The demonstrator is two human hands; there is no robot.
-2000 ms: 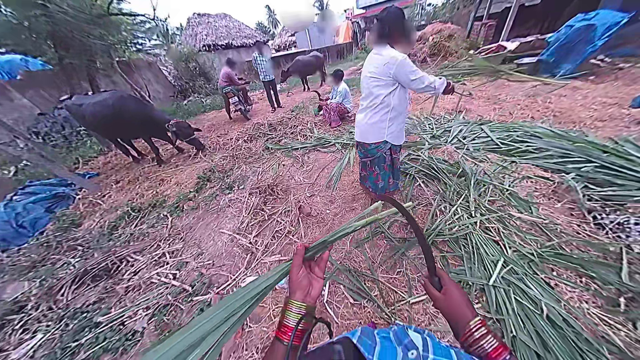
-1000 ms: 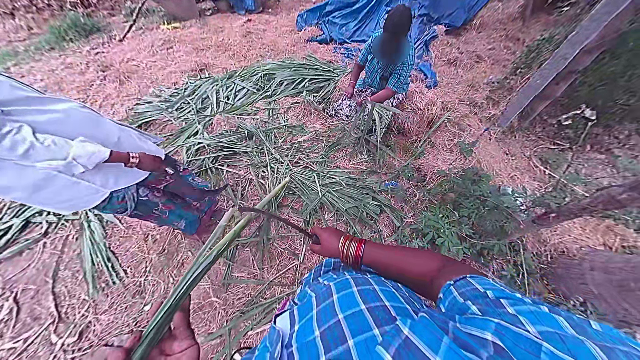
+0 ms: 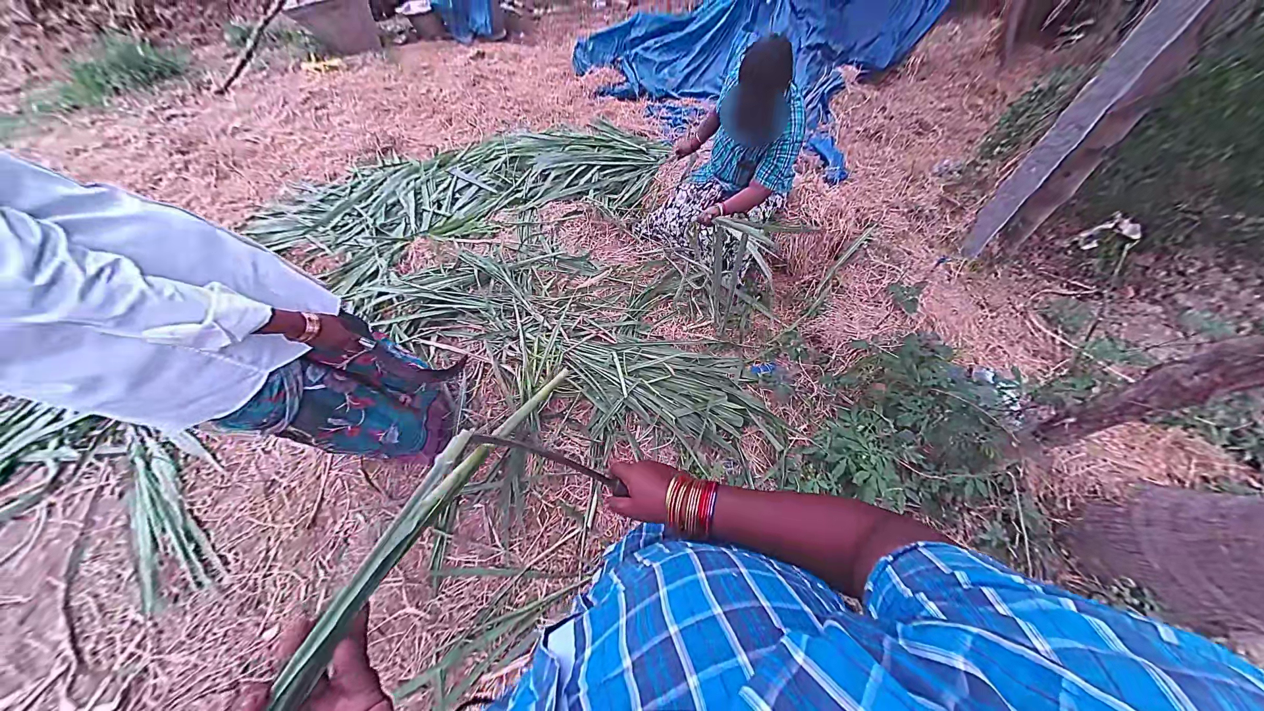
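A bunch of long green fodder stalks (image 3: 395, 543) slants up from the lower left. My left hand (image 3: 331, 671), partly cut off by the bottom edge, holds its lower part. My right hand (image 3: 642, 491), with bangles on the wrist, is closed on the handle of a sickle (image 3: 543, 452). The dark blade reaches left to the stalks near their pale upper ends; whether it touches them I cannot tell. Loose cut green leaves (image 3: 652, 385) lie on the straw-covered ground beyond my hands.
A person in a white shirt (image 3: 148, 316) stands close at left, holding a dark curved blade. Another person (image 3: 755, 148) sits ahead with stalks, beside a blue tarpaulin (image 3: 652, 44). A larger pile of green leaves (image 3: 494, 183) lies ahead. Right are leafy weeds (image 3: 889, 425) and a slanting post (image 3: 1086, 128).
The view has swung far round since two seconds ago. My hands keep hold of the stalks and the sickle throughout; its blade now lies by the stalks' upper part, as a second ago.
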